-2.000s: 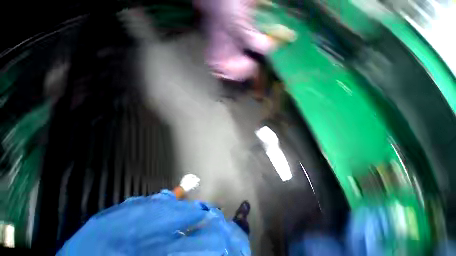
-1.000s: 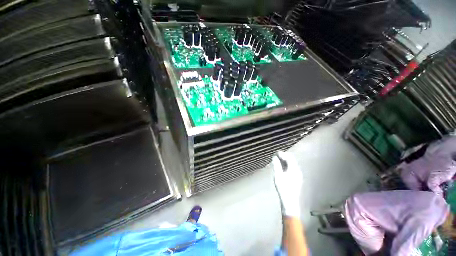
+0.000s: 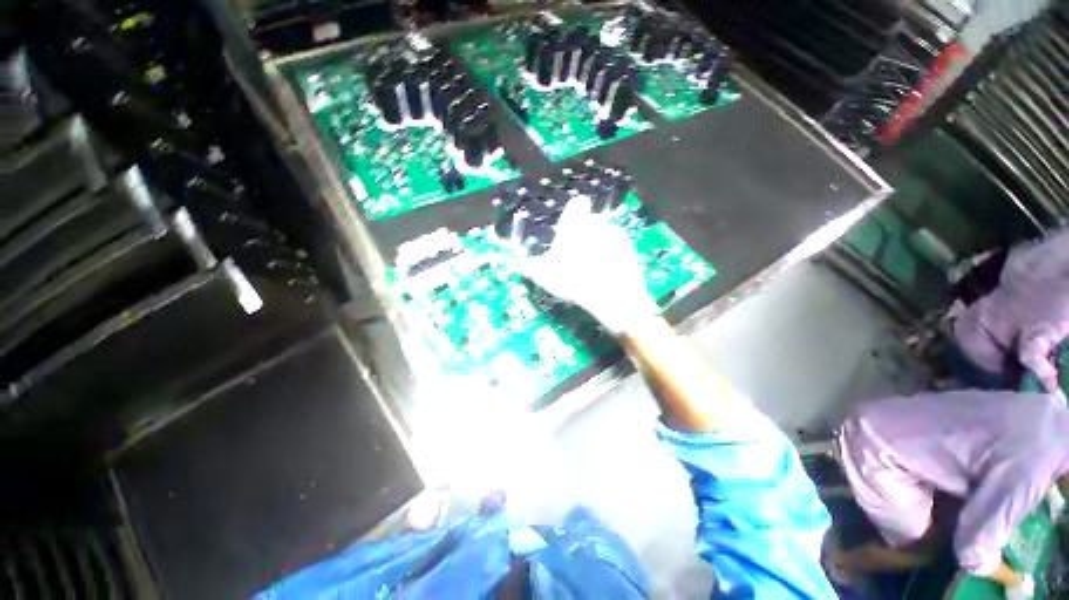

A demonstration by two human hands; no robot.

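A populated green circuit board [image 3: 469, 316] lies at the near left of the rack's dark top, which has a pale metal rim [image 3: 821, 223]. Black cylinders [image 3: 533, 205] stand in a cluster at its far side. My right hand [image 3: 592, 264], in a white glove, is over this board with its fingers at the cylinders. Glare washes out the glove, and whether the fingers grip anything is unclear. My left hand is not in view. The hand covers the middle of the board.
More populated boards [image 3: 410, 135] lie in a row behind. A lower dark tray [image 3: 264, 469] is at left, below stacked trays [image 3: 117, 270]. Two people in pink smocks [image 3: 938, 451] bend over at right. A red bar [image 3: 920, 100] is at the far right rack. Bright glare covers the floor.
My right hand has moved from above the floor up and forward onto the near board. The rack top and its boards now appear closer, and the view has shifted.
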